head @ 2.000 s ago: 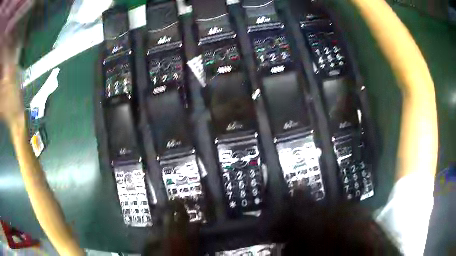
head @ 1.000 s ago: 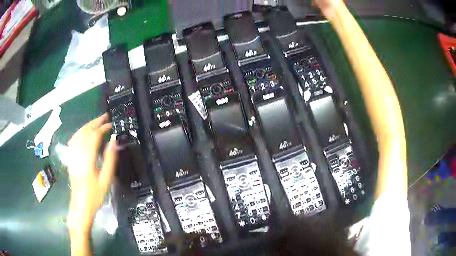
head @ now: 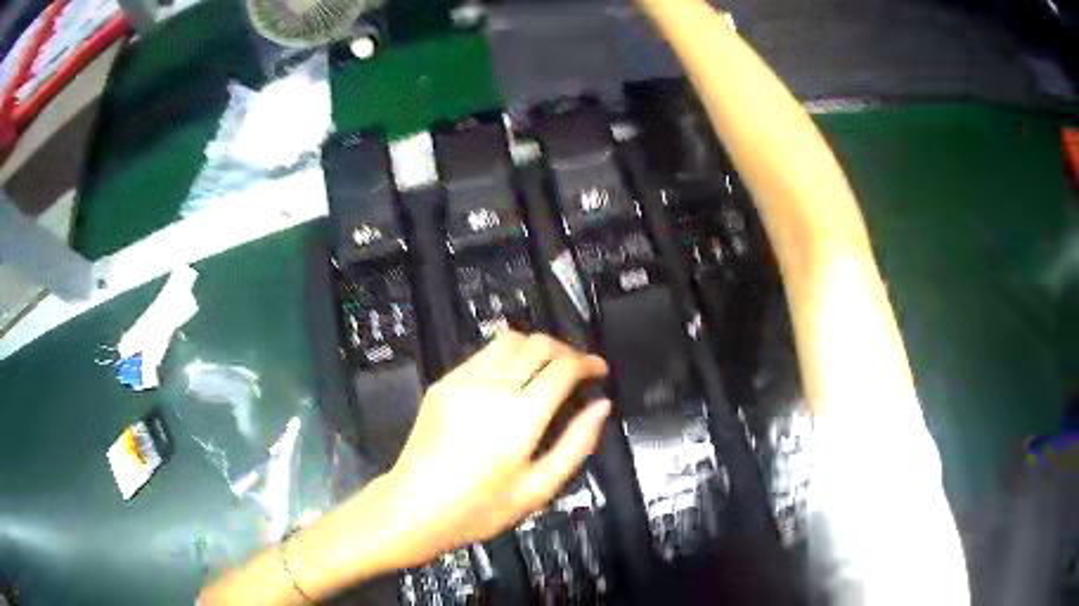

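Observation:
Open black flip phones [head: 645, 337] lie side by side in a black foam tray [head: 547, 296]. My left hand [head: 503, 432] is over the second and third phones from the left, its thumb and fingers apart and reaching to the right. No held thing shows in it. It hides parts of the phones beneath. My right forearm [head: 805, 225] crosses the tray's right side and runs up to the top edge, where my right hand is cut off. A small white piece [head: 569, 284] stands between two phones.
On the green bench [head: 71, 414] at left lie a white strip with a blue end [head: 154, 329], a white-orange card [head: 136, 458] and crumpled clear film [head: 225, 385]. A plastic bag [head: 266, 124] and a fan [head: 305, 14] are at the upper left. A dark conveyor belt [head: 923, 59] runs behind.
My left hand has moved right, from the leftmost phone to the middle phones. My right arm has shifted left in view and its hand has left the picture. Clear film now shows at left.

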